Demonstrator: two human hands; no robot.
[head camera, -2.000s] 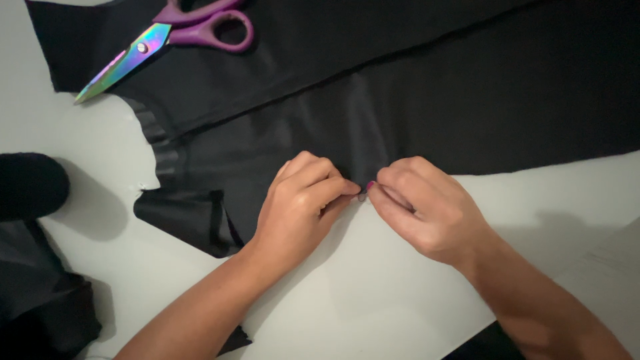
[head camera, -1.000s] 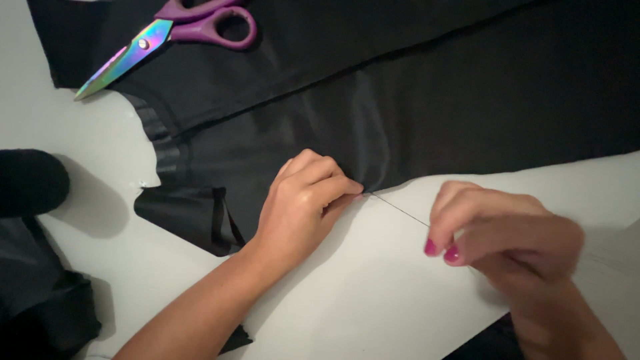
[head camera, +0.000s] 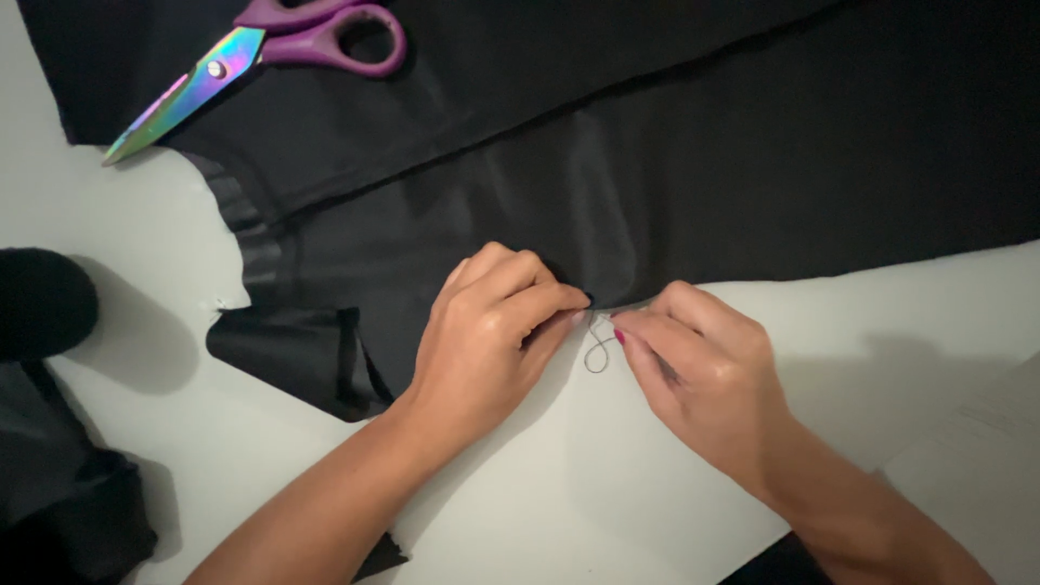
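Black fabric (head camera: 772, 162) lies spread across the white table. Its near edge is pinched between the thumb and fingers of my left hand (head camera: 496, 333). Just right of that pinch, my right hand (head camera: 707, 366) has its thumb and forefinger closed at the end of a thin dark thread (head camera: 597, 357). The thread hangs in a small loop between the two hands, below the fabric edge. Whether a needle is between the right fingertips cannot be told.
Scissors (head camera: 325, 45) with purple handles and iridescent blades lie on the fabric at the upper left. A dark rounded object (head camera: 41, 305) stands at the left edge of the white table (head camera: 504, 504), above bunched black cloth (head camera: 73, 487). A folded fabric flap (head camera: 284, 349) lies left of my left hand.
One second ago my right hand was farther right and lower, with the thread drawn taut; it has come back near the fabric edge and the thread is slack. My left hand has stayed in place.
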